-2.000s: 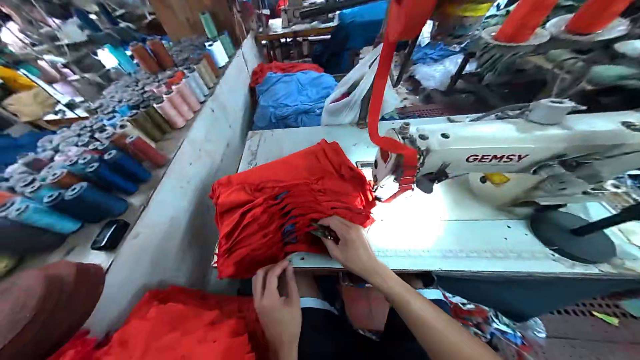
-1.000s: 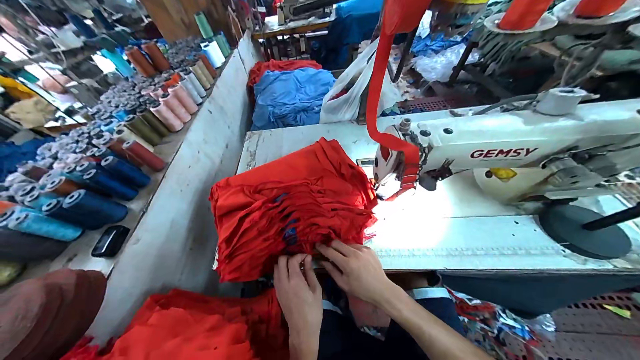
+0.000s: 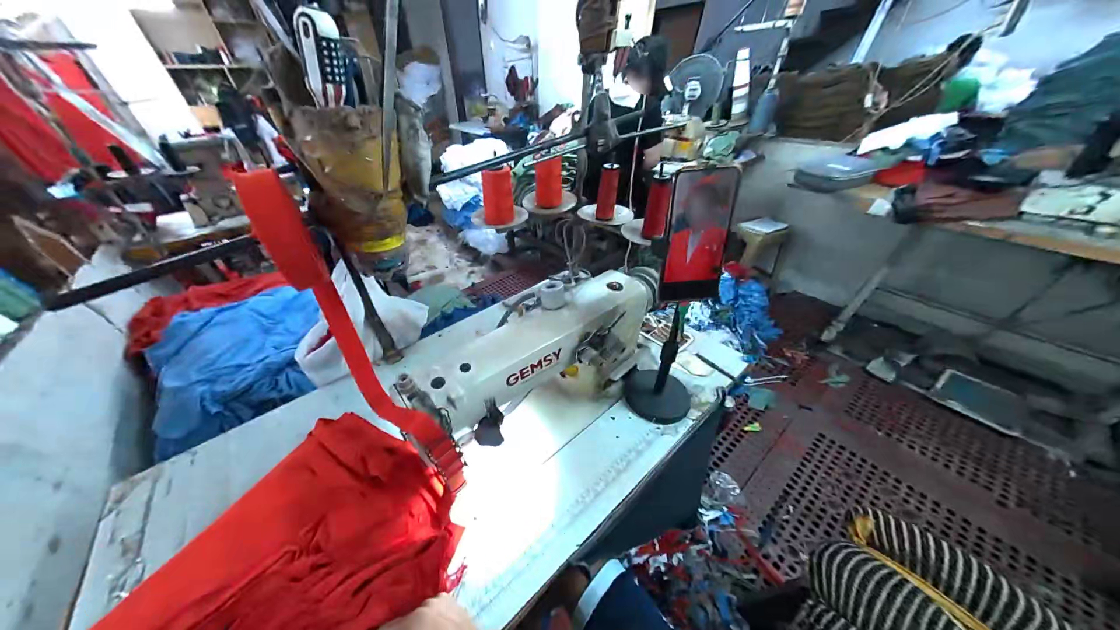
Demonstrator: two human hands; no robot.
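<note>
A bunched stack of red fabric (image 3: 324, 525) lies on the white sewing table (image 3: 569, 490), left of the needle area of a white Gemsy sewing machine (image 3: 525, 359). A red fabric band (image 3: 346, 324) hangs down from above into the guide at the machine's head. At the bottom edge of the view, part of one hand, which seems to be my right hand (image 3: 433, 614), touches the lower edge of the red fabric; its fingers are mostly cut off, so its hold cannot be made out. My left hand is out of view.
A phone (image 3: 700, 232) on a round-based stand (image 3: 656, 398) is at the table's right end. Behind the machine are red thread cones (image 3: 498, 197). Blue fabric (image 3: 232, 350) is heaped at left. Fabric scraps (image 3: 691, 569) and a striped cushion (image 3: 919, 569) are at lower right. A person (image 3: 643, 96) is in the background.
The view has swung far to the right and up. Both hands were at the lower edge of the red stack earlier; now only part of one shows.
</note>
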